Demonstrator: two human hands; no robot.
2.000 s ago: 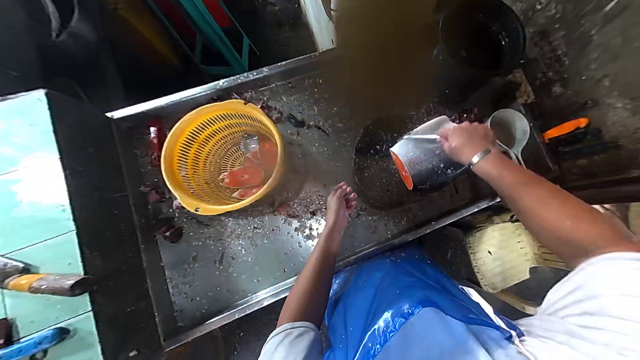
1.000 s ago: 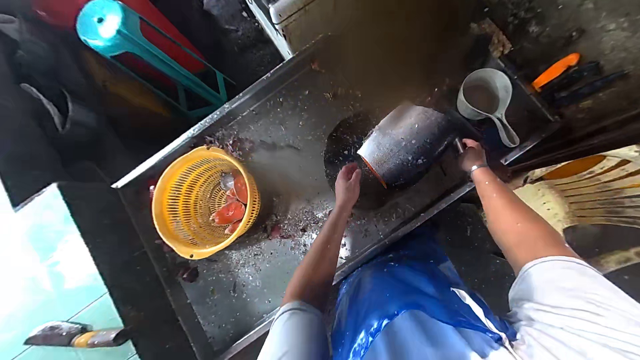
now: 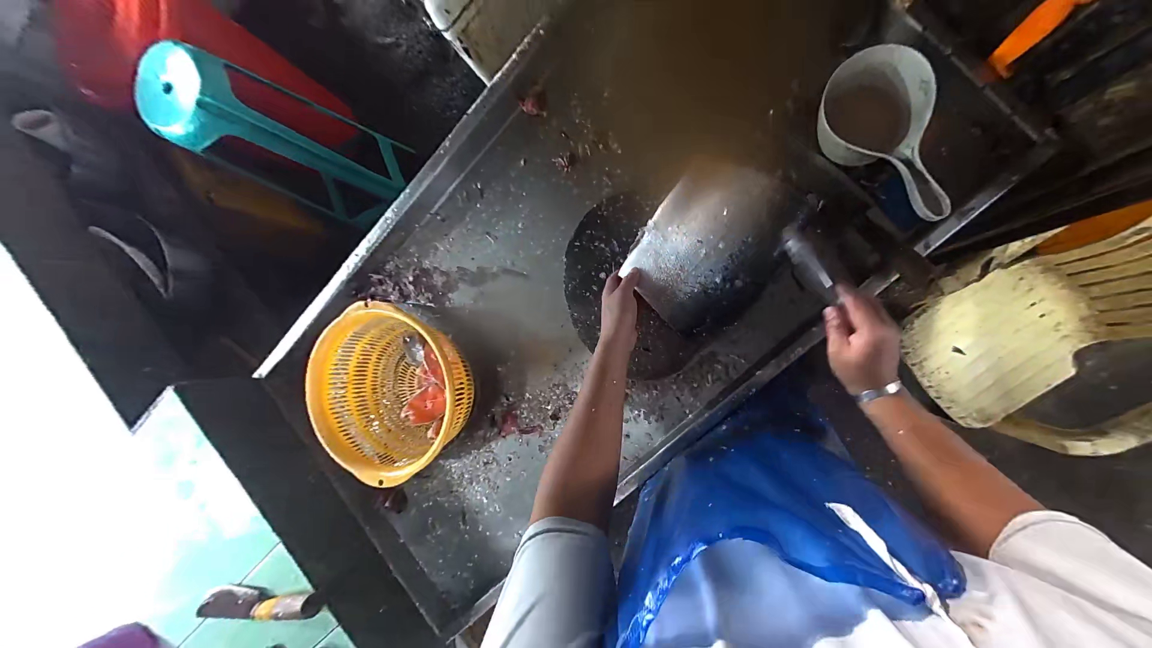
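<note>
A large headless silver fish body (image 3: 711,243) lies on a dark round chopping board (image 3: 594,261) on the wet metal table. My left hand (image 3: 621,310) is closed on the fish's cut end, at its lower left edge. To the right of the fish my right hand (image 3: 862,340) grips the handle of a blurred tool (image 3: 808,261), which looks like a knife or scaler; its head is by the fish's right side. At the left stands a yellow plastic basket (image 3: 389,468) with red-orange fish pieces (image 3: 426,403) inside.
A white plastic dipper (image 3: 922,90) sits at the table's far right. Scales and scraps are strewn over the metal table (image 3: 504,333). A teal stool (image 3: 261,139) stands beyond the table's left edge, a pale slatted chair (image 3: 999,333) at the right. A cleaver (image 3: 270,605) lies on green tiles.
Two seconds ago my right hand was on the fish and my left was off it. My left hand has since come onto the cut end, and my right hand has moved off the fish's right side.
</note>
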